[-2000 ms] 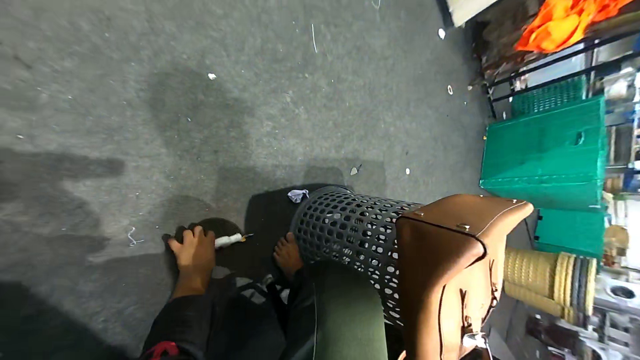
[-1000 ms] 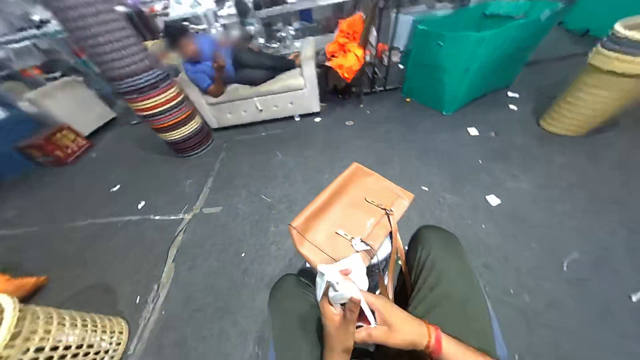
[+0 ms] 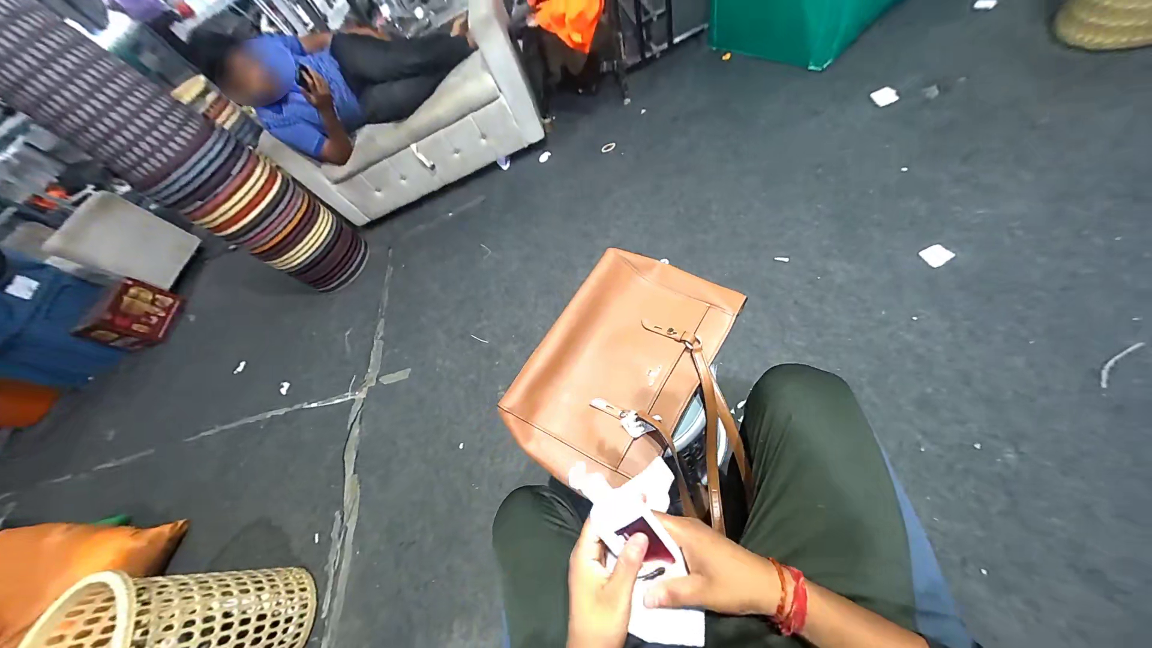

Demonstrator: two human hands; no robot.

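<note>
Both my hands meet low in the head view, gripping a white paper tag point(image 3: 686, 576) with a dark red patch on it. My left hand point(image 3: 605, 576) holds its left side, thumb over the dark patch. My right hand point(image 3: 720, 567), with red cord at the wrist, holds its right side. Crumpled white paper point(image 3: 643, 484) rises just above the fingers. In front of them lies a tan leather handbag point(image 3: 594, 351), its handles toward my knees. What bears the bag from below is mostly hidden; a light rounded rim shows beside it.
A woven cane basket point(image 3: 225, 603) lies at lower left by an orange cushion point(image 3: 72, 562). A tall striped woven column point(image 3: 270, 216) and a grey sofa point(image 3: 432, 162) with a person lying on it are at upper left. A green container point(image 3: 792, 27) stands beyond.
The view has swung widely since the oldest frame, where my left hand was by a white-handled tool near the floor. Since one second ago, the paper in my hands has turned to show a dark red patch.
</note>
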